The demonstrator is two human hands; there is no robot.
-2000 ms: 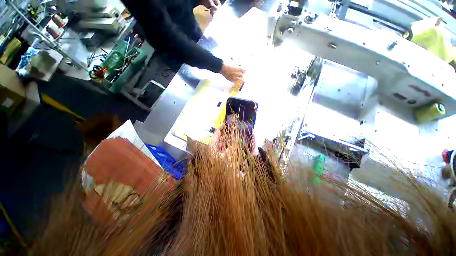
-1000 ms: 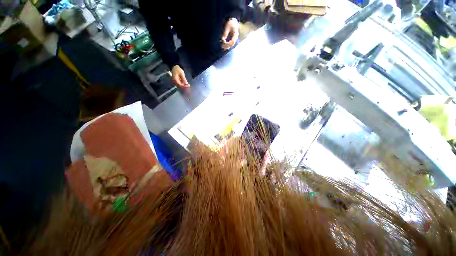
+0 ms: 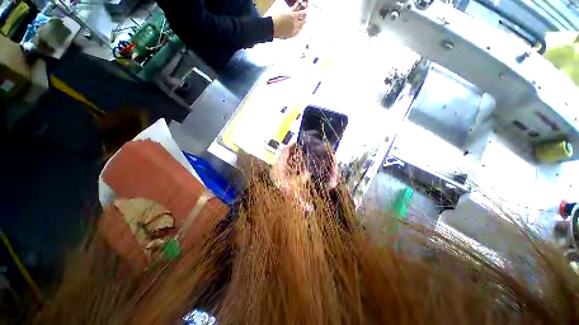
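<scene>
A black smartphone [image 3: 322,128] is held up in front of me near the middle of the view. My left hand [image 3: 287,170] grips its lower left side. My right hand [image 3: 331,172] shows at its lower right side. Hair covers most of both hands and the phone's lower end. Behind the phone lies a white sewing template [image 3: 259,122] with yellow strips and small black marks. A dark-red pen [image 3: 277,80] lies on the template.
A white sewing machine [image 3: 470,57] spans the upper right, with a yellow-green thread cone [image 3: 554,150]. Rust-orange pieces [image 3: 152,174] stand in a blue bin [image 3: 212,176] at the lower left. A person in dark clothing [image 3: 216,28] works at the top. Hair fills the lower view.
Since one second ago the view has shifted and the phone sits higher. The other person's hands have moved together near the top edge. My hands keep hold of the phone.
</scene>
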